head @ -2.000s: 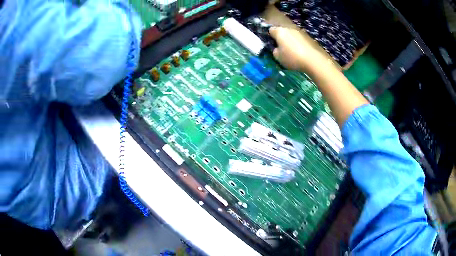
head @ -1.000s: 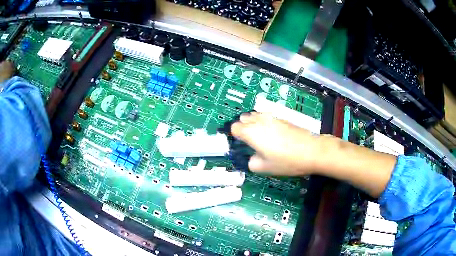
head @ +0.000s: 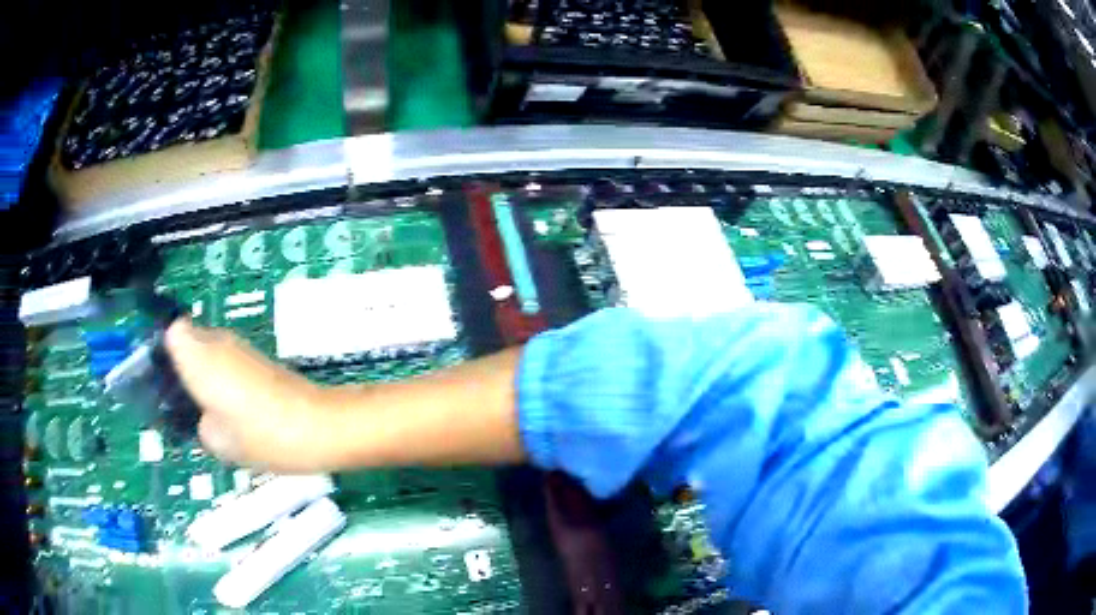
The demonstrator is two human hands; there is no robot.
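My right hand (head: pixel 246 402), with blurred black coverings on its fingers, is over the left part of the large green circuit board (head: pixel 409 493). It is closed on a silver-white heatsink assembly (head: pixel 129 368), whose end shows past the fingers beside blue parts (head: pixel 111 348); the rest is hidden. Two loose heatsinks (head: pixel 279 553) lie on the board below the hand. A wide block of white heatsinks (head: pixel 367 312) stands near the board's back right. My left hand is out of the picture.
A red-brown pallet crossbar (head: pixel 517 270) separates this board from more boards (head: pixel 781 258) on the right. Behind the metal rail (head: pixel 481 156) stand a cardboard box of black capacitors (head: pixel 168 96), a black bin (head: pixel 637 90) and stacked cardboard trays (head: pixel 847 60). My right sleeve covers part of the line.
The view has turned right. My right hand has moved left across the board and has picked up one of three loose heatsinks; two remain lying. My left hand has left the picture.
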